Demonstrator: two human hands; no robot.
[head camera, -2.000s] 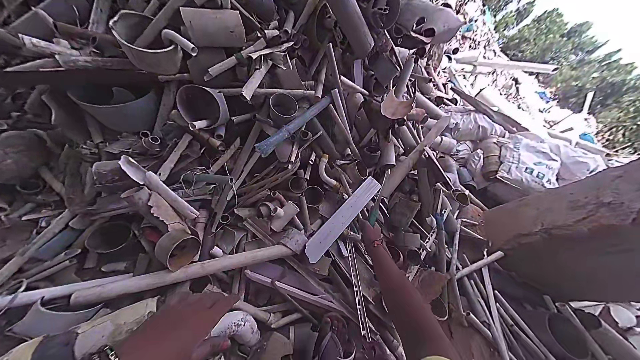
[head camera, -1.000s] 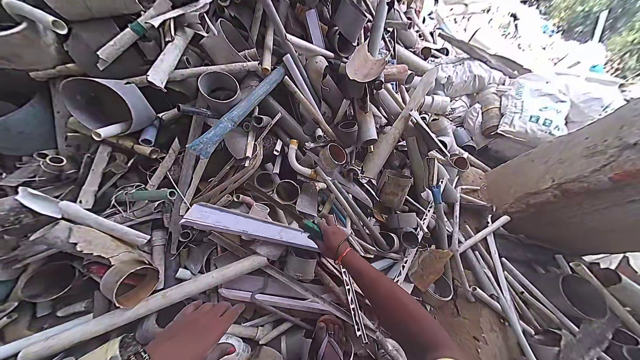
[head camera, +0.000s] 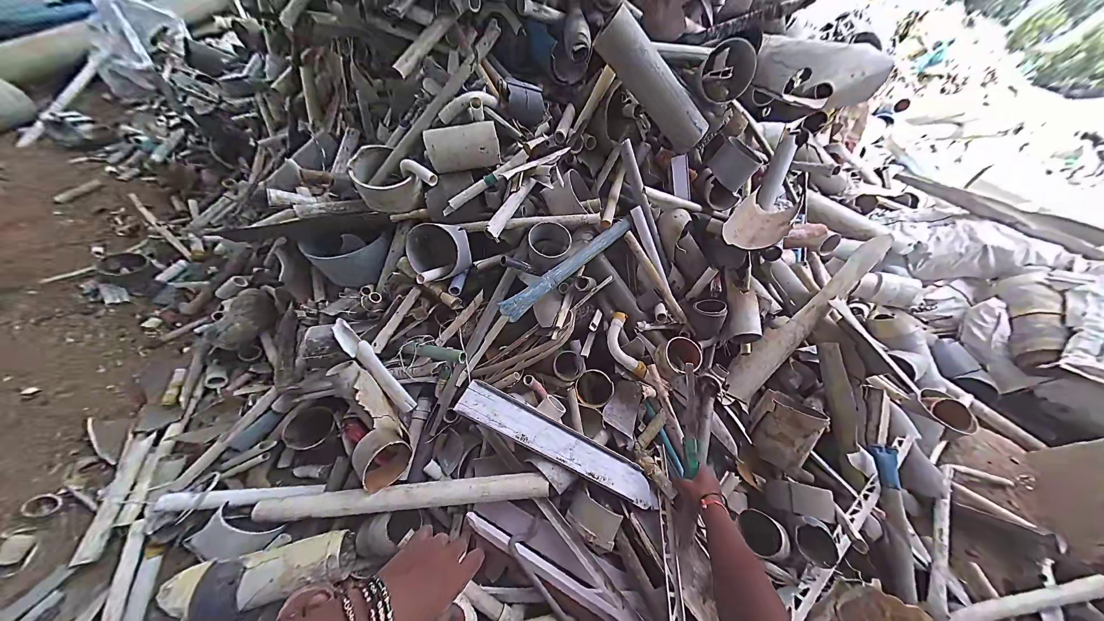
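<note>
A large heap of scrap plastic pipes fills the view. My right hand (head camera: 700, 490) reaches into it at the lower centre right, around a green-handled tool (head camera: 691, 457) whose far end cannot be made out among the scrap. Left of that hand, a flat whitish plastic channel (head camera: 556, 444) lies slanted on the pile. My left hand (head camera: 431, 569), with beaded bracelets at its wrist, hovers palm down at the bottom, its fingers somewhat spread, with nothing seen in it. Just above it lies a long pale pipe (head camera: 401, 498). A blue pipe piece (head camera: 565, 269) rests higher up.
Bare brown soil (head camera: 52, 345) with small scraps lies at the left. White sacks (head camera: 975, 250) and a brown slab-like surface (head camera: 1069, 492) are at the right. A broad grey pipe (head camera: 651, 78) leans at the top. Jagged pipe ends stick out all around.
The white channel, upright on a slant near my right hand two seconds ago, now lies flat on the pile left of it. The view has swung left and wider.
</note>
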